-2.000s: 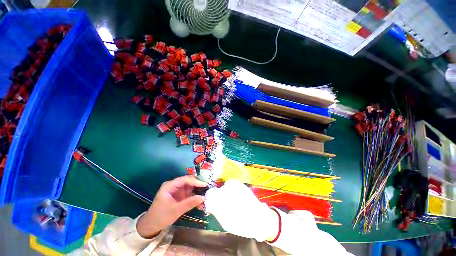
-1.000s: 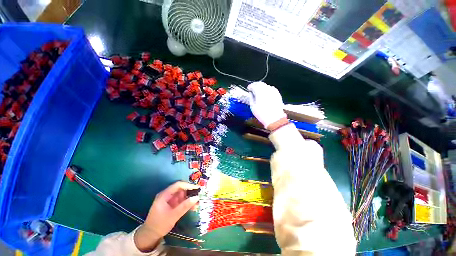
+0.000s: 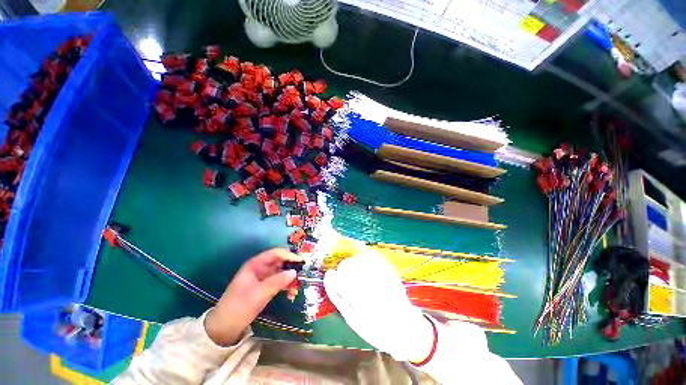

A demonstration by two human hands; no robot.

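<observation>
My bare left hand (image 3: 252,292) holds a small dark connector housing (image 3: 292,265) between thumb and fingertips, near the front of the green mat. My gloved right hand (image 3: 361,289) is just right of it, over the near ends of the yellow wires (image 3: 451,269) and red wires (image 3: 455,301). A thin pale wire seems to run between the hands; the right fingertips are too blurred to tell their grip. A heap of red-and-black housings (image 3: 263,113) lies behind. White wires (image 3: 421,120), blue wires (image 3: 368,133) and cardboard dividers (image 3: 444,160) lie to the right.
A large blue bin (image 3: 90,150) of housings stands left, a small blue bin (image 3: 109,338) below it. One wired harness (image 3: 162,271) lies left of my hands. A harness bunch (image 3: 575,225), black coil (image 3: 624,278) and compartment box (image 3: 658,248) are right. A fan (image 3: 292,19) stands behind.
My right hand has come back from the white and blue wires at the rear to beside my left hand. My left hand still holds the housing in nearly the same place.
</observation>
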